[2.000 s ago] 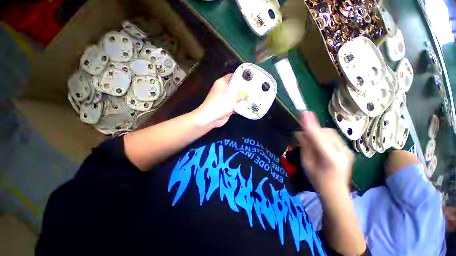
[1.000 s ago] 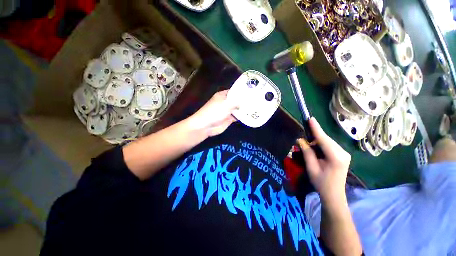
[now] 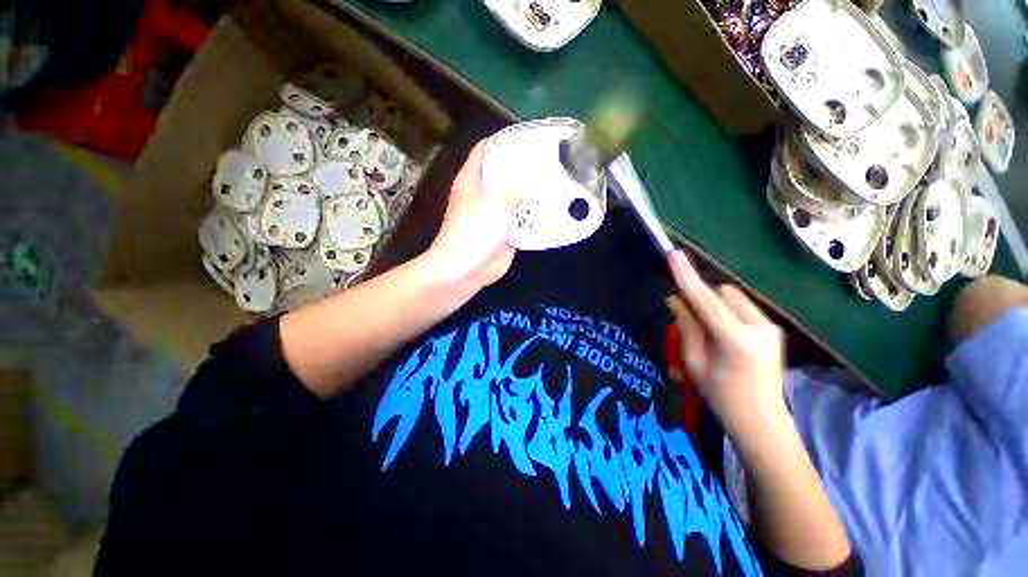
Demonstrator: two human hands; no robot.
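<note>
My left hand (image 3: 471, 231) holds one cream-white plastic housing cover (image 3: 541, 189) by its left edge, above my lap. Its face with dark round holes shows. My right hand (image 3: 727, 344) grips the handle of a small mallet (image 3: 640, 205). The yellowish mallet head is blurred and overlaps the cover's upper right part, over or beside a hole; I cannot tell if it touches. Any small part in that hole is hidden.
A deep cardboard carton (image 3: 152, 242) at left holds many covers. More covers (image 3: 840, 68) are piled on the green bench (image 3: 705, 186) at right, beside the parts box (image 3: 676, 56). A neighbouring person's light-blue sleeve (image 3: 902, 451) is at lower right.
The mallet head has moved left and down onto or near the held cover. The cover has shifted slightly left and up. The parts box and bench pile appear higher and further right in view.
</note>
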